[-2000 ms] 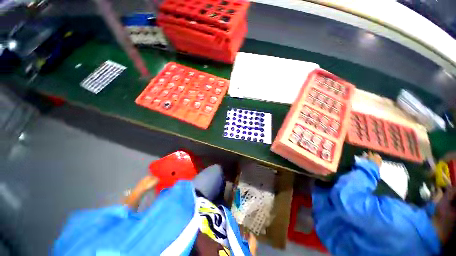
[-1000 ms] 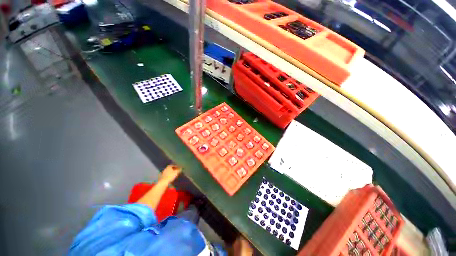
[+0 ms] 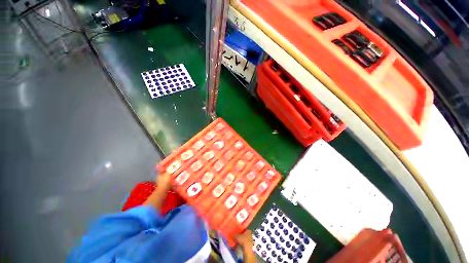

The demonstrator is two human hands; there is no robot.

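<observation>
The flat red-orange small-pocket tray (image 3: 222, 177) lies tilted at the bench's front edge, with pale squarish housings in many pockets. My left hand (image 3: 163, 186) grips its left corner. My right hand (image 3: 247, 242) is at its near lower corner, partly cut off by the bottom edge; its fingers are at the tray rim. An adhesive dot sheet (image 3: 283, 237) lies just right of the tray. Another dot sheet (image 3: 168, 80) lies farther off on the green bench.
A post (image 3: 214, 61) stands behind the tray. Deep red stacked trays (image 3: 288, 105) and a white board (image 3: 342, 192) lie beyond. A raised shelf holds an orange tray (image 3: 370, 67). A parts tray (image 3: 367, 249) is at bottom right. A red stool (image 3: 141, 196) stands below the bench.
My left hand has moved onto the pocket tray's left corner, and my right hand has come up to its near corner. The tray has shifted towards me. The view has moved closer.
</observation>
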